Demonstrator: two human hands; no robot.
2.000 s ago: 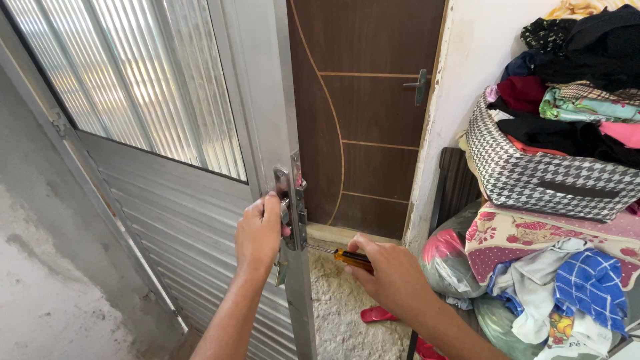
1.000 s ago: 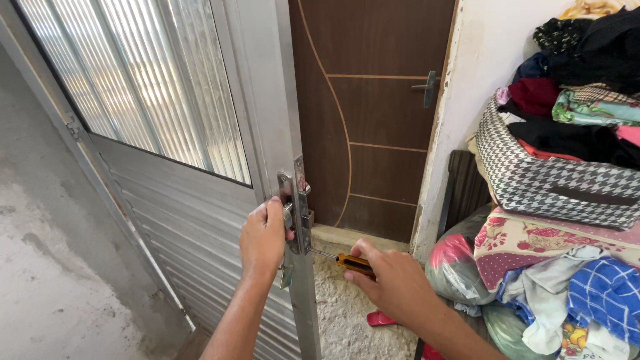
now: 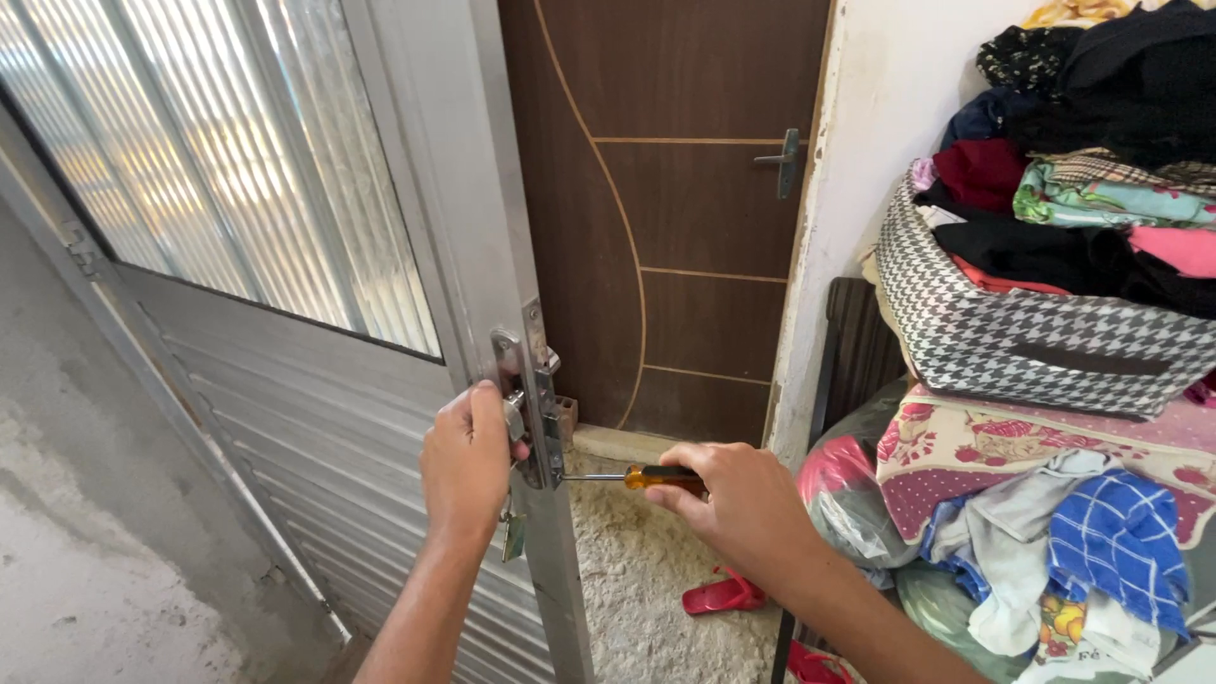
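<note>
A grey metal door [image 3: 475, 190] with a ribbed translucent pane stands ajar, its edge facing me. My left hand [image 3: 467, 456] grips the door handle [image 3: 514, 415] beside the metal lock plate; the fingers hide part of it. Below that hand hangs a key tag [image 3: 514, 537]. My right hand [image 3: 736, 503] holds a screwdriver [image 3: 641, 477] by its amber and black handle. Its shaft points left, and the tip meets the lower end of the lock faceplate [image 3: 543, 408] on the door edge, at a screw.
Behind stands a brown wooden door [image 3: 703, 218] with a lever handle. At right, a houndstooth fabric box [image 3: 1045, 332] full of clothes sits on a floral cloth [image 3: 1007, 437]. Stuffed plastic bags [image 3: 855, 503] lie below. A red flip-flop [image 3: 724, 594] rests on the rough floor.
Both hands keep their places at the lock, with the screwdriver still at the faceplate's lower end. Nothing has been let go.
</note>
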